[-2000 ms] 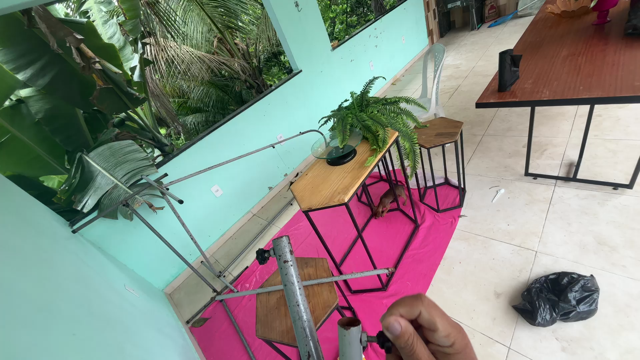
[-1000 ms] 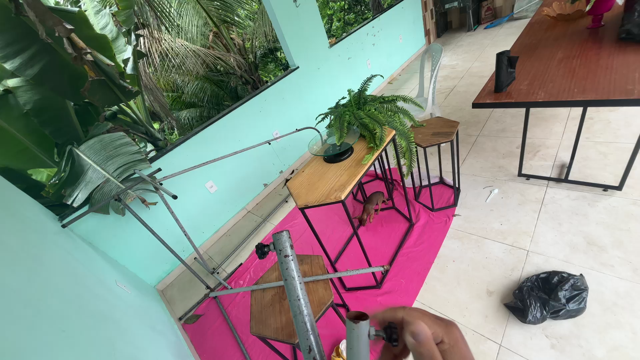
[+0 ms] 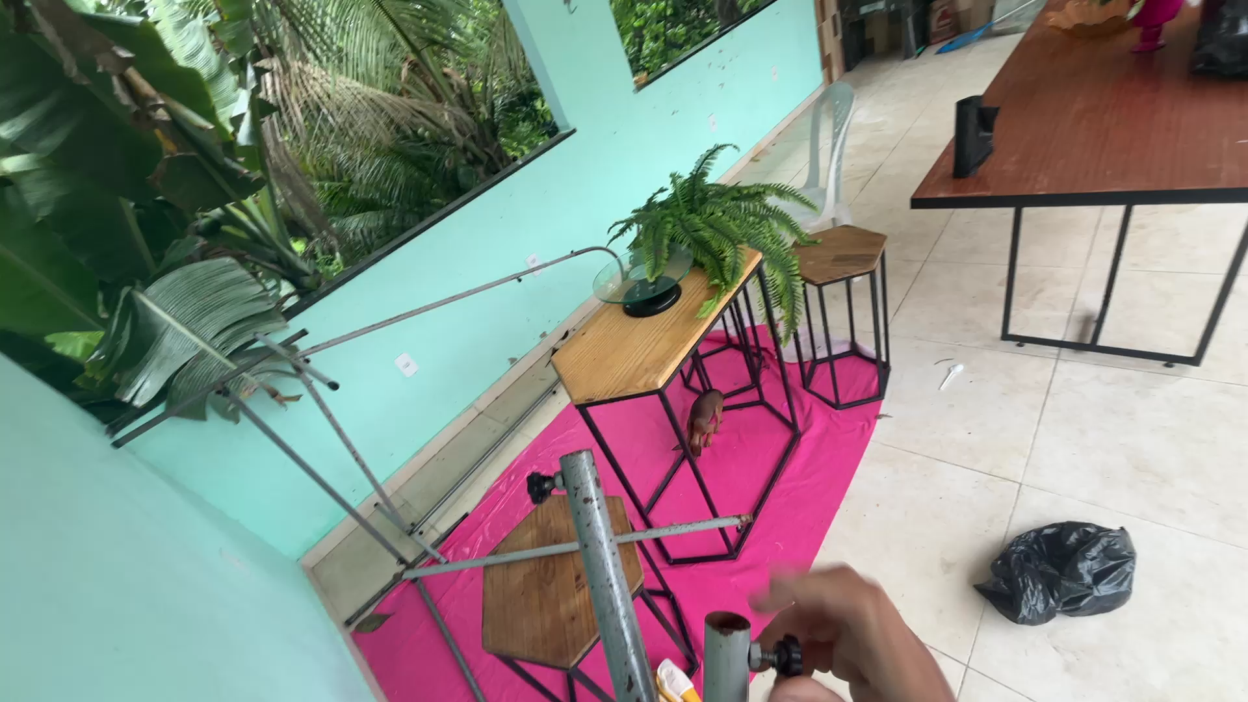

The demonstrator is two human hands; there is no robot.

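My right hand (image 3: 848,634) is at the bottom right, blurred, beside the black clamp knob (image 3: 788,655) on a short grey metal tube (image 3: 727,653) with an open rusty top. Its fingers are around the knob; whether they grip it is unclear. Left of that tube rises a longer, chipped grey tube (image 3: 603,565), which carries another black knob (image 3: 539,487) near its top. My left hand is out of view. Behind the tubes, a thin metal bar (image 3: 575,548) crosses above a hexagonal wooden stool (image 3: 541,595).
A tall wooden table (image 3: 624,351) bears a glass stand (image 3: 643,283) and fern (image 3: 707,224), on a pink sheet (image 3: 780,478). A metal frame (image 3: 341,429) leans by the left wall. Black plastic bag (image 3: 1063,575) and red-brown table (image 3: 1102,127) are to the right.
My right hand has stayed near the short tube's knob, but its fingers have changed pose, with the index finger now raised and extended to the left above the knob.
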